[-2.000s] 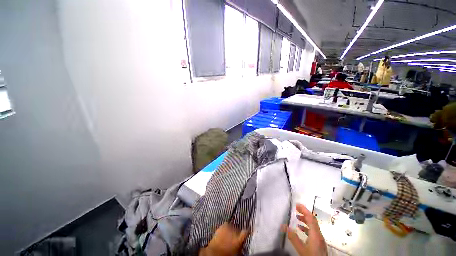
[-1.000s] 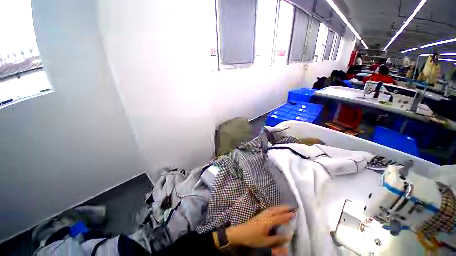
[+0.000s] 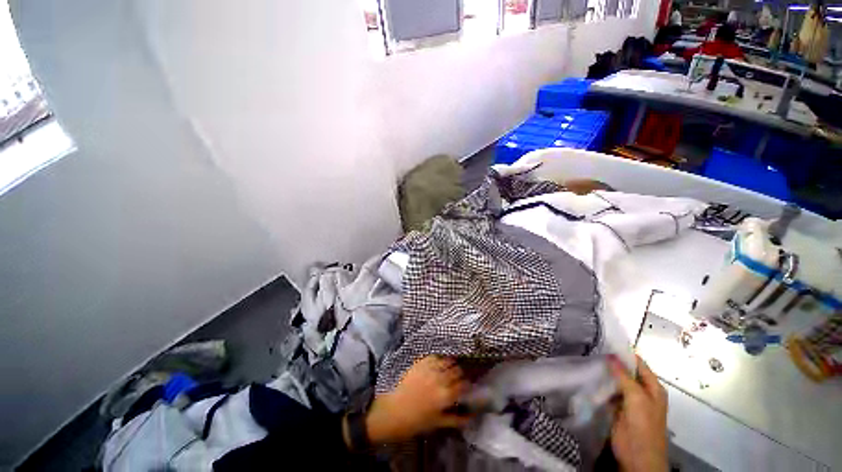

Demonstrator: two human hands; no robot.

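The checked shell fabric (image 3: 480, 286) lies on the table's left part and hangs toward my lap, with a grey panel (image 3: 577, 300) along its right side. The white lining (image 3: 614, 230) with dark binding spreads behind and to the right. My left hand (image 3: 420, 401) grips a bunched edge of the cloth at the lower middle. My right hand (image 3: 642, 415) holds the other end of this pale, blurred fold between thumb and fingers. Checked cloth shows below the fold. The lit needle plate (image 3: 679, 341) lies right of my right hand, under the white sewing machine (image 3: 757, 267).
A garment pile (image 3: 342, 323) lies low at the left, with more pieces by the wall. An olive bundle (image 3: 431, 192) sits between wall and table. Blue crates (image 3: 554, 132) stand beyond the raised table rim. Scissors handles (image 3: 812, 359) lie at the right.
The view has tilted down. My left hand has moved from lying across the cloth to gripping its near edge. My right hand has come back into view, holding the fold, and the shell is spread wider.
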